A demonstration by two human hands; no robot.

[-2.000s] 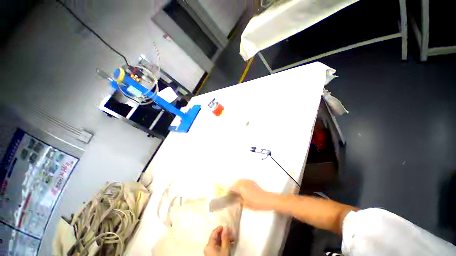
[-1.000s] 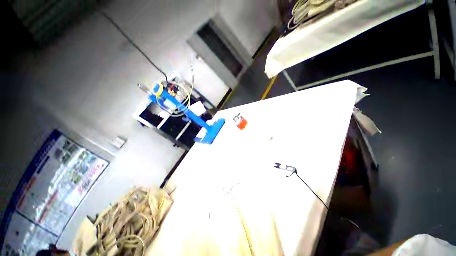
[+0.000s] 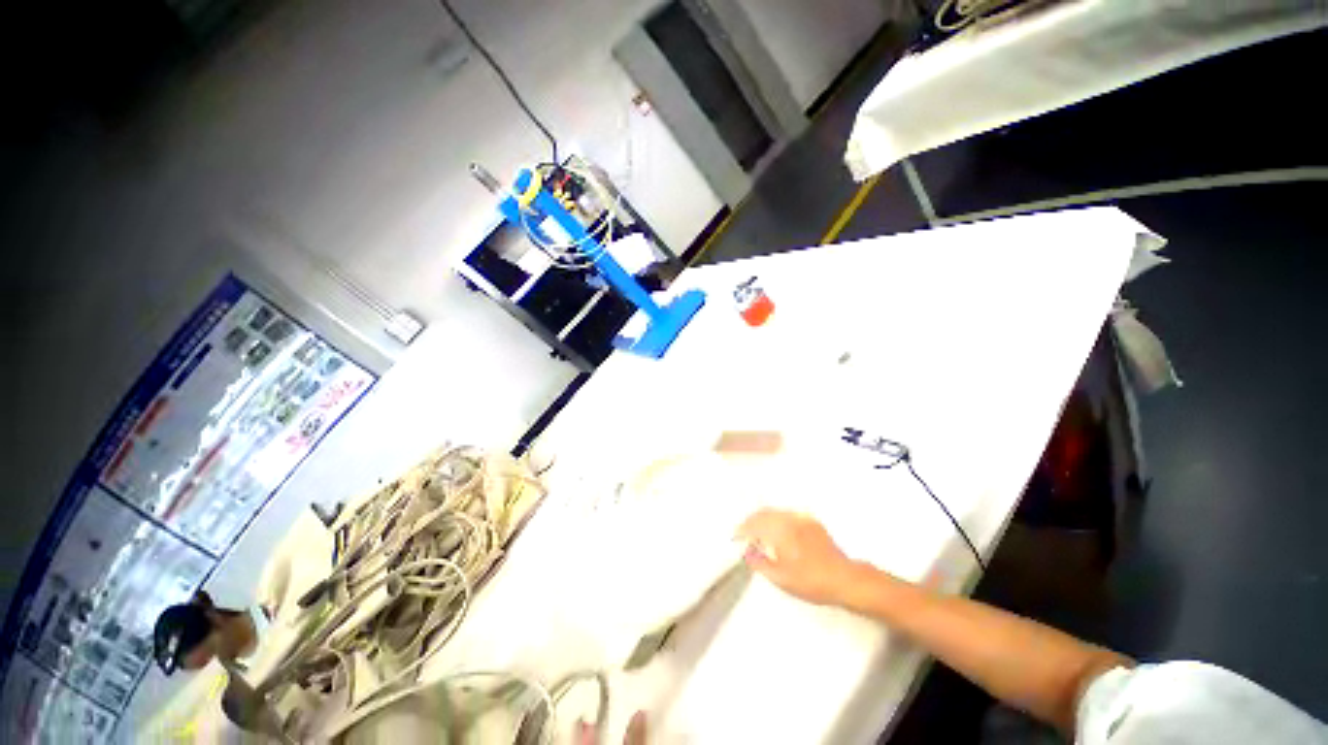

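A pale beige bag body point(image 3: 605, 582) lies on the white table in front of me, washed out by glare. My right hand point(image 3: 794, 556) is closed on its right edge, the forearm reaching in from the lower right. Only blurred fingertips of my left hand point(image 3: 612, 729) show at the bottom edge, by the bag; their grip is unclear. Beige handle loops point(image 3: 532, 696) arch beside them. A small tan rectangle point(image 3: 749, 441) lies beyond the bag. Small dark snips point(image 3: 875, 444) lie to the right, with a black cord running off the table edge.
A heap of beige bags and handles point(image 3: 423, 546) is at the left, with a person in a dark cap point(image 3: 187, 635) beyond it. A red container point(image 3: 755, 306) and a blue stand point(image 3: 641, 299) are toward the far end. Another white-covered table point(image 3: 1020, 88) stands at the upper right.
The view has shifted. My right hand, out of the picture one second ago, is back on the bag edge. Left fingertips, the tan rectangle and nearby handle loops now show.
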